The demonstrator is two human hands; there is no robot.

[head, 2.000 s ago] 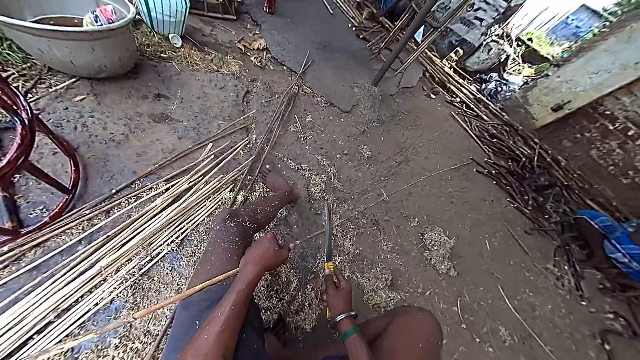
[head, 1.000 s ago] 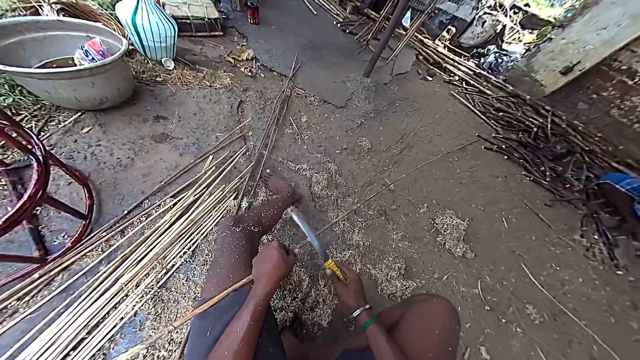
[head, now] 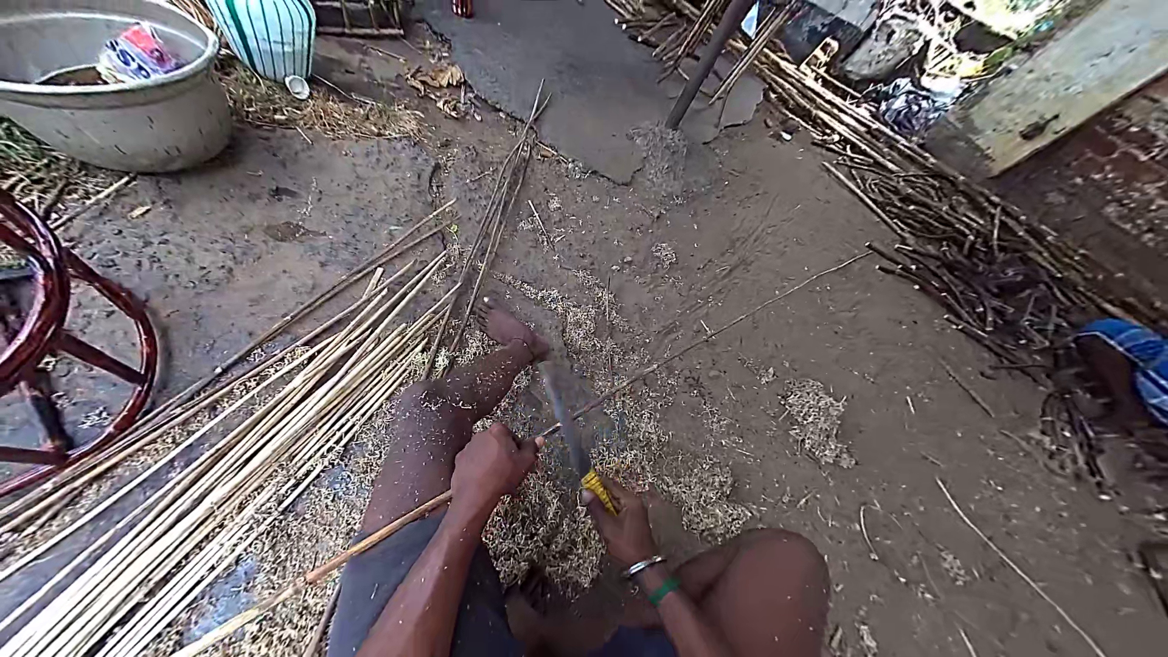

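My left hand (head: 493, 464) is closed round a long thin wooden stick (head: 365, 540), which runs across my thigh from the lower left to the upper right. My right hand (head: 624, 522) grips the yellow-wrapped handle of a knife (head: 568, 422). The blade, slightly blurred, points up and away from me and crosses the stick just beyond my left hand. Whether the edge touches the stick I cannot tell. Pale shavings (head: 547, 529) lie on the ground between my legs and cling to my leg.
Peeled sticks (head: 301, 411) lie in a bundle at my left, near a red-brown round frame (head: 137, 338) and a grey tub (head: 155, 123). Dark unpeeled sticks (head: 985, 274) are piled at the right. A post (head: 707, 64) stands ahead. At the right edge shows a person's blue checked cloth (head: 1141, 360).
The knife blade, pointing ahead beyond the stick two seconds ago, has swung toward the left. My left hand has kept its hold on the stick.
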